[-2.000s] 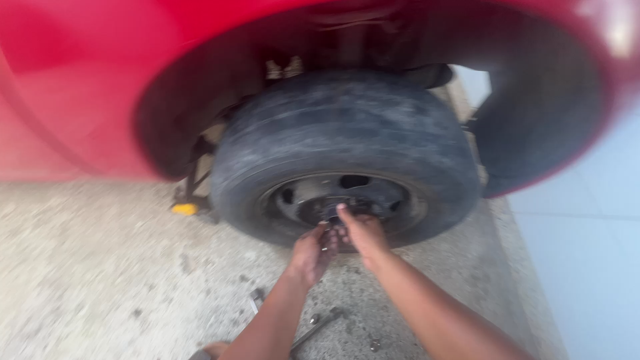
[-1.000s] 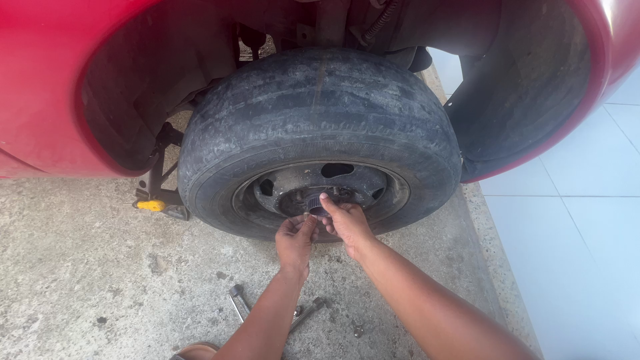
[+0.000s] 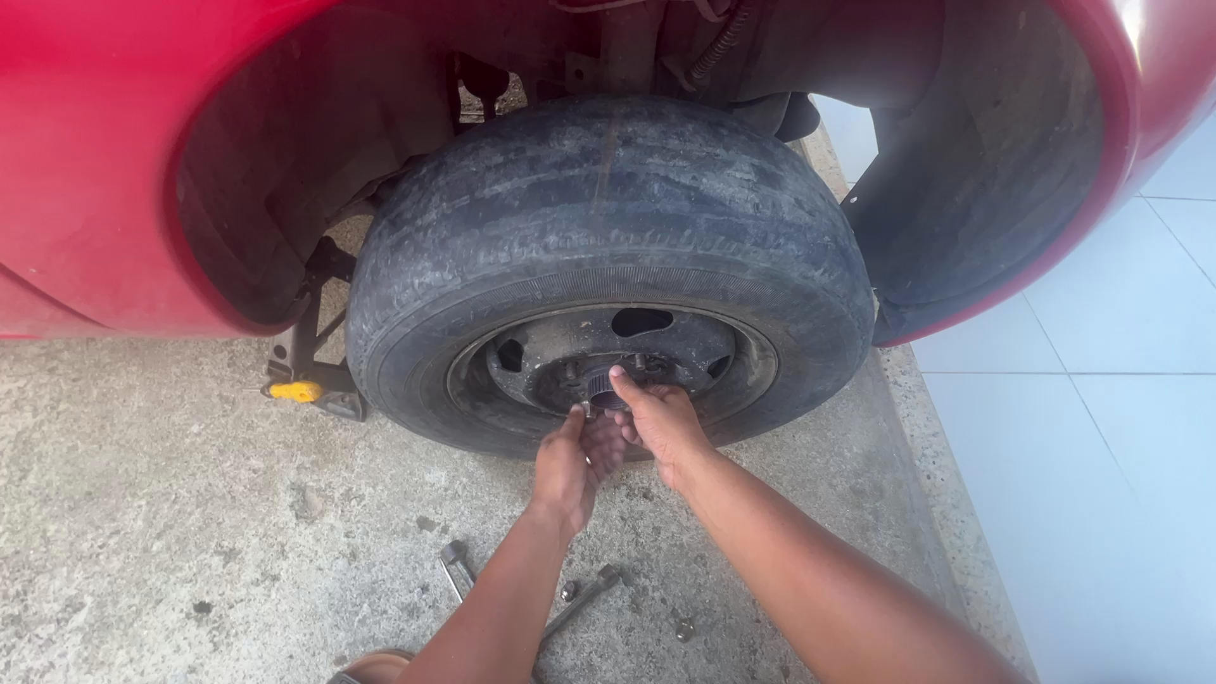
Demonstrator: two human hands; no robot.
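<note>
A worn black tire (image 3: 608, 209) on a dark steel wheel rim (image 3: 570, 332) stands in the wheel well of a red car. Both hands are at the lower middle of the rim, beside the ribbed round hub centre (image 3: 602, 388). My left hand (image 3: 572, 461) has its thumb raised at the lower left of the hub, near a small shiny piece, perhaps a lug nut; its grip on it is unclear. My right hand (image 3: 662, 418) has its thumb against the hub's right edge, with its fingers curled below. Whether it holds anything is hidden. Wheel studs show above the hub.
On the concrete below lie a lug wrench (image 3: 584, 600), another metal tool (image 3: 457, 567) and loose lug nuts (image 3: 684, 629). A jack (image 3: 309, 351) with a yellow-handled piece (image 3: 295, 390) stands left of the tire. The red fender (image 3: 95, 171) arches overhead; pale tiles (image 3: 1064, 427) lie right.
Both hands stay at the hub throughout. The left hand's fingers look more spread now than one second ago. The view has shifted somewhat.
</note>
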